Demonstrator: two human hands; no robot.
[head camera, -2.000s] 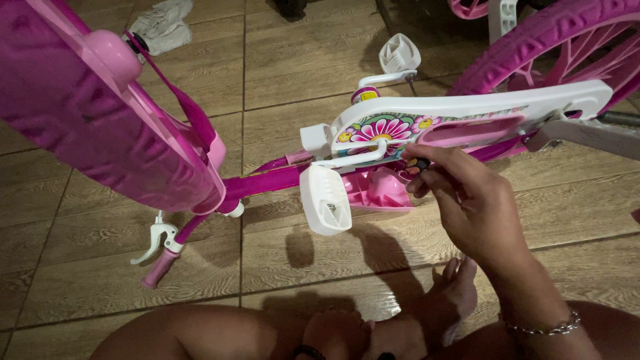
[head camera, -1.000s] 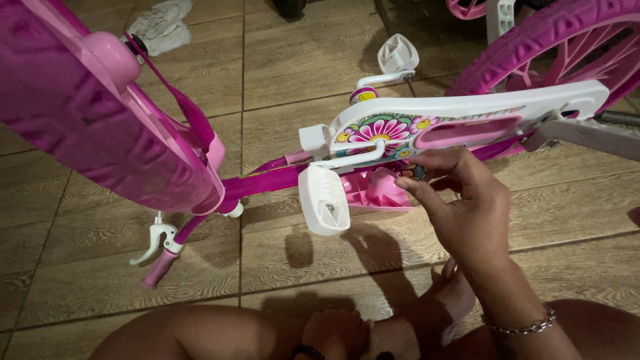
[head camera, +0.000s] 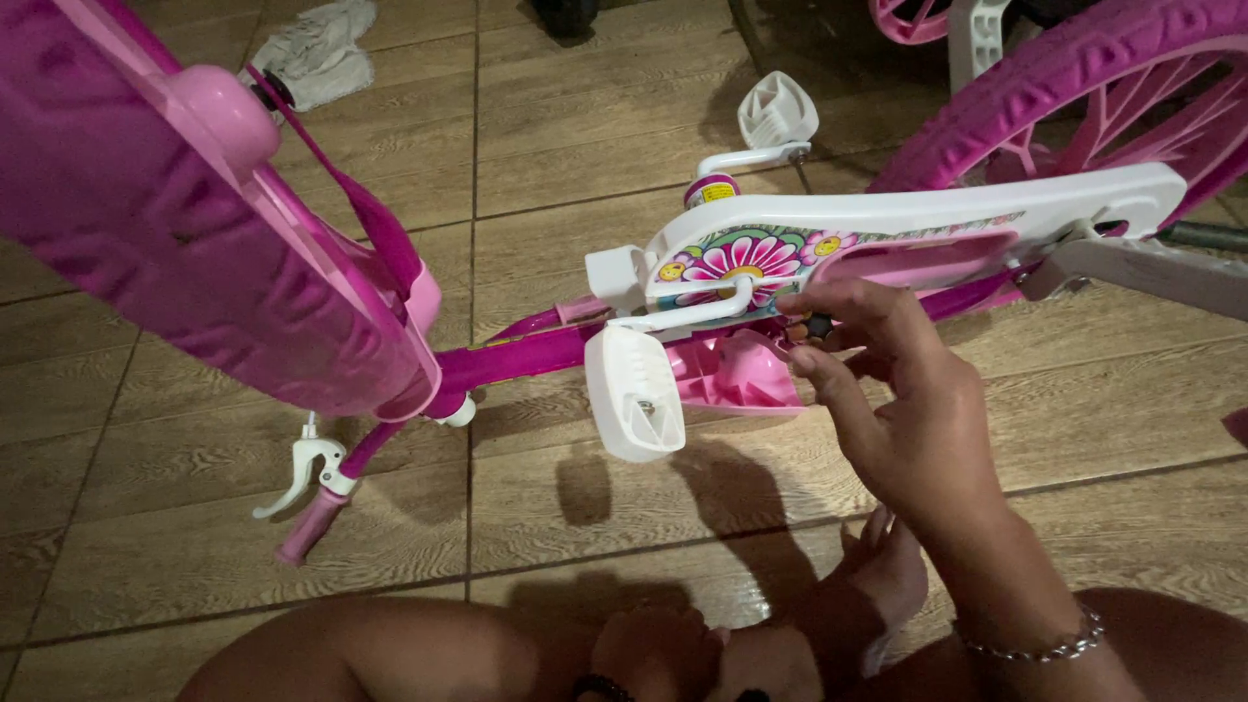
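Observation:
My right hand (head camera: 907, 419) is beside the lower edge of a white chain guard (head camera: 1082, 195) with a flower sticker, on a pink child's bicycle that appears upside down. Its thumb and fingers pinch a small dark piece (head camera: 817, 326), whose kind I cannot tell. Left of the fingers are a white crank arm (head camera: 682, 317), a white pedal (head camera: 636, 395) and a pink plastic part (head camera: 746, 375) under the frame tube (head camera: 526, 361). Low in view, my left hand (head camera: 658, 648) rests between my legs, in shadow; its fingers look curled, but whether it holds anything is unclear.
The large magenta tire (head camera: 185, 234) rises at the left, the other wheel (head camera: 1053, 97) at upper right. A handlebar grip (head camera: 310, 526) with a white brake lever (head camera: 304, 476) lies low at left. Beyond are the far pedal (head camera: 777, 110) and a white cloth (head camera: 317, 54) on the tiled floor. My foot (head camera: 882, 575) is below.
The fingers of my right hand have shifted around the small dark piece, staying close to the chain guard's lower edge. The bicycle has not plainly moved.

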